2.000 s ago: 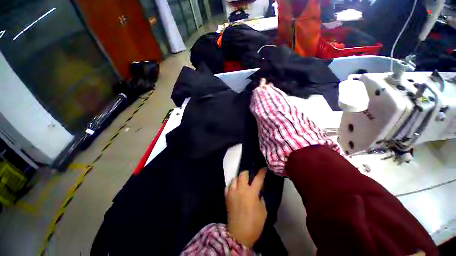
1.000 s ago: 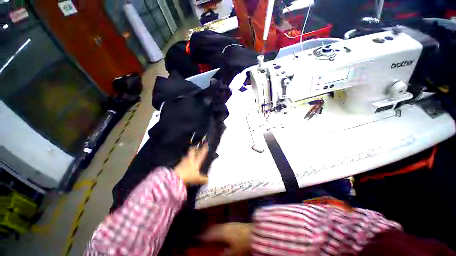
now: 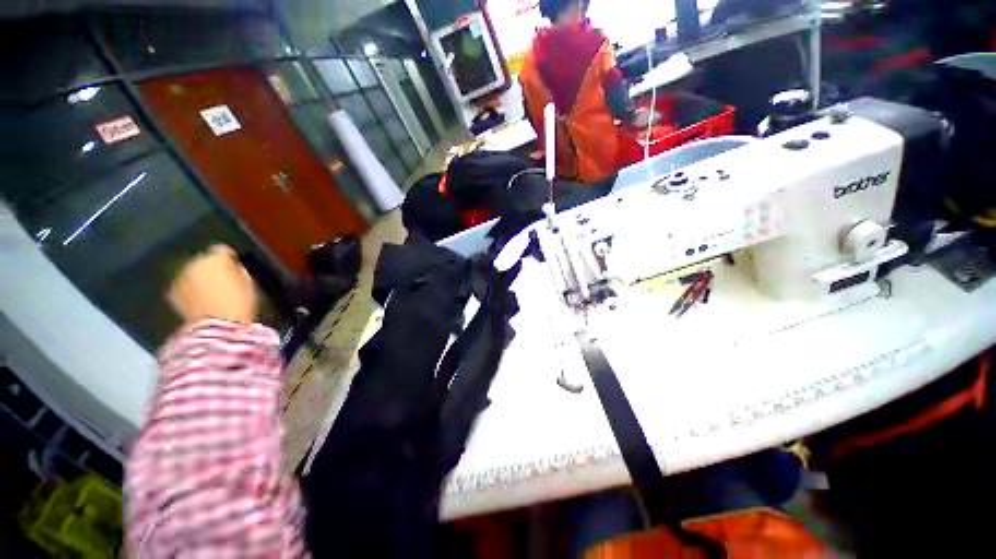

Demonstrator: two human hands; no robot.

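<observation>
A heap of cut black fabric pieces (image 3: pixel 404 371) lies on the left of the white table and hangs over its front edge. A narrow black strip (image 3: pixel 620 409) runs from under the needle area (image 3: pixel 581 297) of the white sewing machine (image 3: pixel 710 224) across the table and down over the front edge. My left hand (image 3: pixel 215 286) is raised at the far left, away from the fabric. It is blurred, its fingers look curled, and whether it holds anything cannot be told. My right hand is out of the picture.
Red and dark snips (image 3: pixel 692 295) lie under the machine arm. Orange cloth (image 3: pixel 710 535) is at my lap. Behind the table are black garment pieces (image 3: pixel 491 180), a red basket (image 3: pixel 699 131) and a person in an orange apron (image 3: pixel 573 98). A yellow-green crate (image 3: pixel 71 519) is at lower left.
My left hand has left the black fabric and moved up to the left. My right hand, earlier reaching across the fabric and then low at the front, has gone out of view. The view has shifted.
</observation>
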